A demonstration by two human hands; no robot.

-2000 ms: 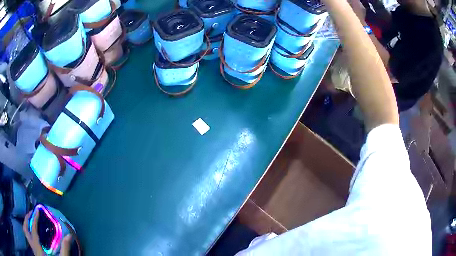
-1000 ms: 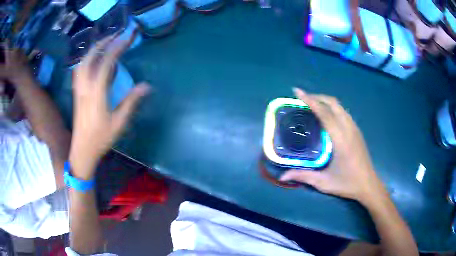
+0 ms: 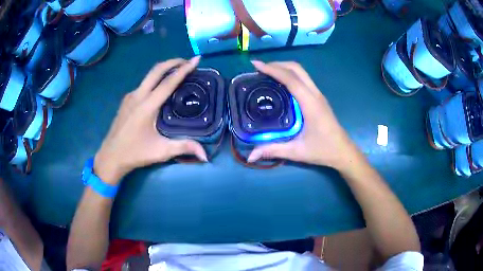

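My left hand [image 3: 140, 119] is closed round a speaker [image 3: 191, 104] with a black face and an unlit ring. My right hand [image 3: 307, 114] grips a second speaker [image 3: 262, 107], whose ring glows blue along its lower right edge. Both speakers stand face up on the green table [image 3: 212, 211], side by side at the middle, almost touching. Brown straps show at their lower edges. Fingertips and thumbs lie against the bodies' sides.
A row of lit light-blue speakers [image 3: 318, 21] lies at the far side, glowing at the joins. Unlit speakers [image 3: 87, 42] are grouped at left, with more stacks [image 3: 431, 53] at right. A white label [image 3: 382, 135] lies right of my hand. Another person's arm [image 3: 18, 227] shows at lower left.
The view has turned again. My left hand, empty a second ago, now holds an unlit speaker beside the right one. The right speaker's ring has gone from multicoloured to partly blue.
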